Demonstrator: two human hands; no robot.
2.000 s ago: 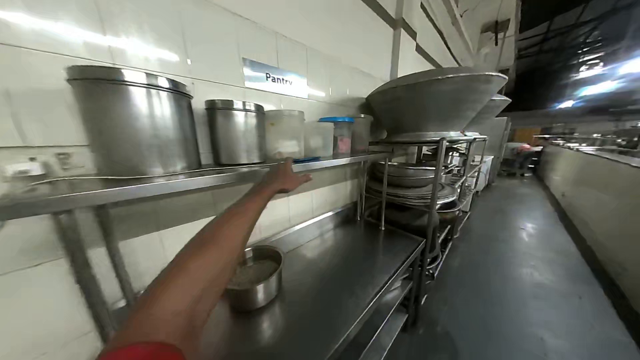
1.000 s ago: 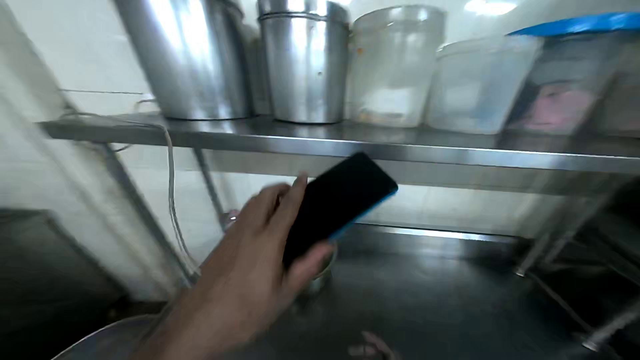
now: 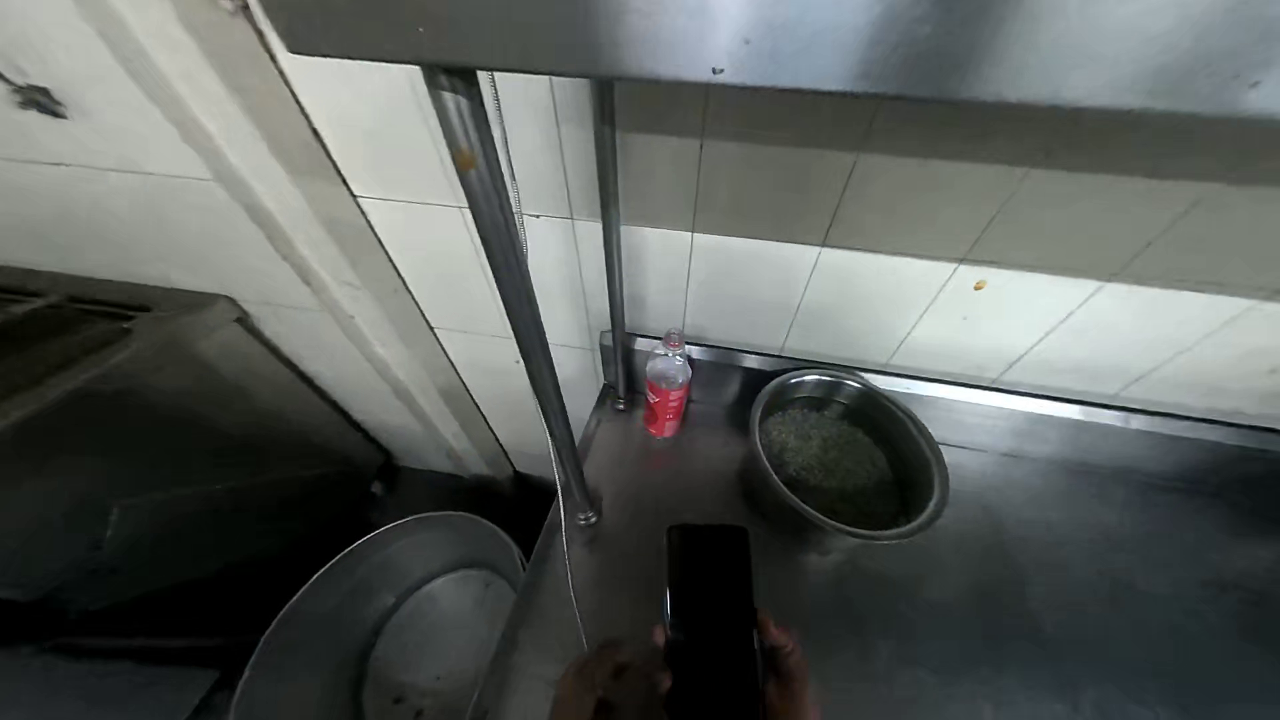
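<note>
A dark smartphone (image 3: pixel 710 620) is held upright at the lower middle, over the steel table. My left hand (image 3: pixel 610 680), blurred and partly cut off by the bottom edge, is at its left side, with fingertips against it. My right hand (image 3: pixel 785 665) grips its right edge. Beyond the phone, slightly right, a round steel pot (image 3: pixel 935 480) holds small greenish-grey pieces that look like they sit in liquid. A clear plastic bottle with a red label (image 3: pixel 667 390) stands upright left of the pot, near the table's back corner.
The steel table (image 3: pixel 1080 600) runs along a tiled wall under a steel shelf (image 3: pixel 800 50). Its metal posts (image 3: pixel 520 290) rise at the left, with a thin cord hanging beside them. A large round metal vessel (image 3: pixel 440 640) is below left, near a dark metal unit (image 3: pixel 150 430).
The phone, earlier in one raised hand before the shelf, is now lower and between both hands. Two seconds ago an arm was reaching toward the shelf containers. The view has swung left and down.
</note>
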